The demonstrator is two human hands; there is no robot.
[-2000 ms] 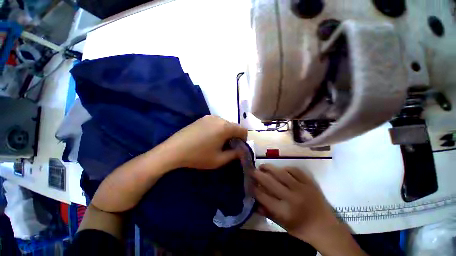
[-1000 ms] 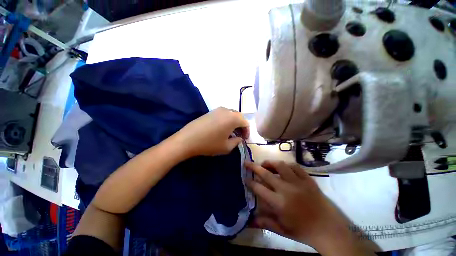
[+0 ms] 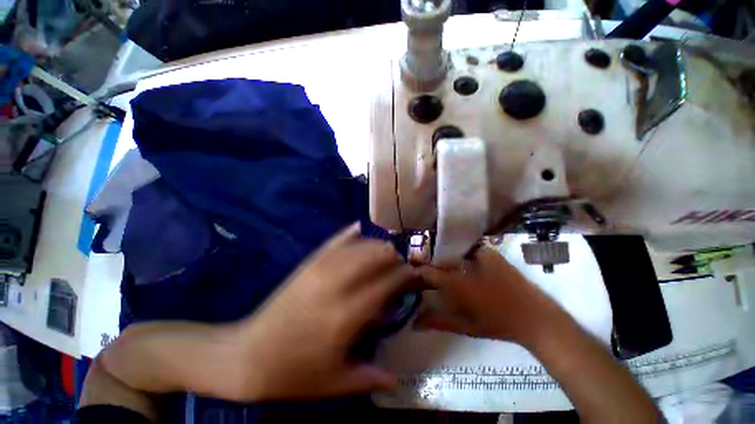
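Note:
The navy garment (image 3: 240, 174) lies bunched left of the sewing machine head (image 3: 505, 124), with a pale grey-blue panel (image 3: 128, 195) at its left. My left hand (image 3: 331, 306) is blurred and lies on the garment, its fingers pinching the garment's edge near the needle area. My right hand (image 3: 480, 294) is just below the machine head, its fingertips at the cloth edge by the presser foot (image 3: 416, 242). The small part of the edge between the hands is curved and partly hidden by the fingers.
A black phone (image 3: 633, 294) lies right of my right hand. A small green-black item (image 3: 699, 262) is further right. Ruler markings (image 3: 497, 379) run along the front table edge. A grey machine (image 3: 18, 219) stands at the far left. Dark cloth (image 3: 248, 25) is behind the table.
The view has shifted, showing more of the machine head. Both hands and the garment edge have moved up to the needle area. The pale-edged strip is now mostly hidden.

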